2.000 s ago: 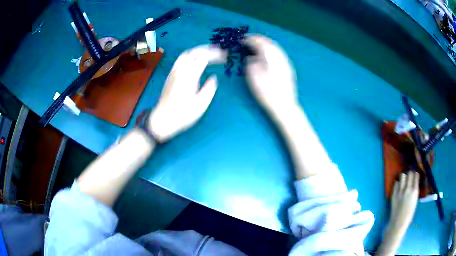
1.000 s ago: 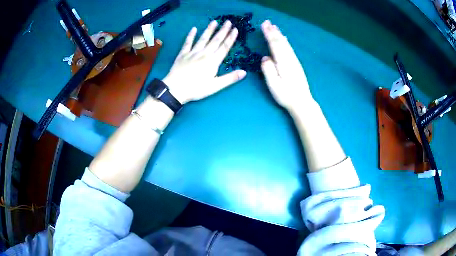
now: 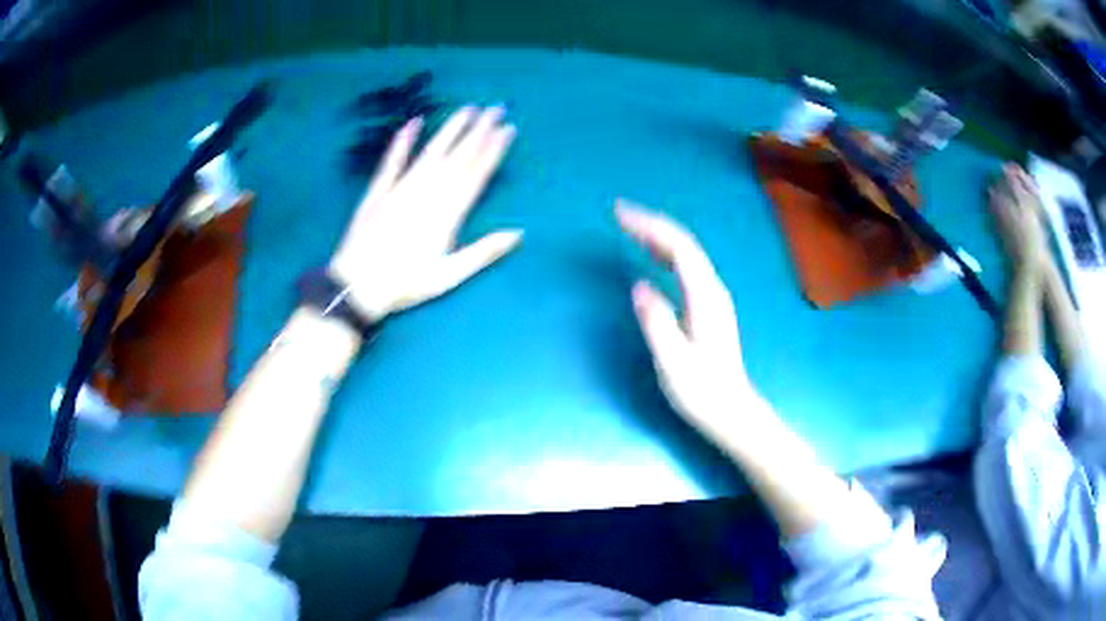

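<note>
A loose pile of small black pieces (image 3: 386,112) lies on the teal bench top (image 3: 485,425) at the upper left of centre. My left hand (image 3: 425,224) is spread flat over the bench, its fingertips at the near right side of the pile and partly hiding it. My right hand (image 3: 689,309) is over the bench right of centre, fingers apart and empty, away from the pile. The view is blurred.
A jig with an orange-brown plate (image 3: 194,328) and a black three-arm frame (image 3: 134,249) stands left. Another such plate (image 3: 807,224) with a frame (image 3: 898,200) stands right. Another person's hand (image 3: 1016,206) is far right beside a white tray (image 3: 1067,212). A dark green belt (image 3: 546,27) runs behind.
The view has turned right, so the jigs and pile appear shifted left. My right hand has moved away from the pile. The other person's hands and the white tray have come into view.
</note>
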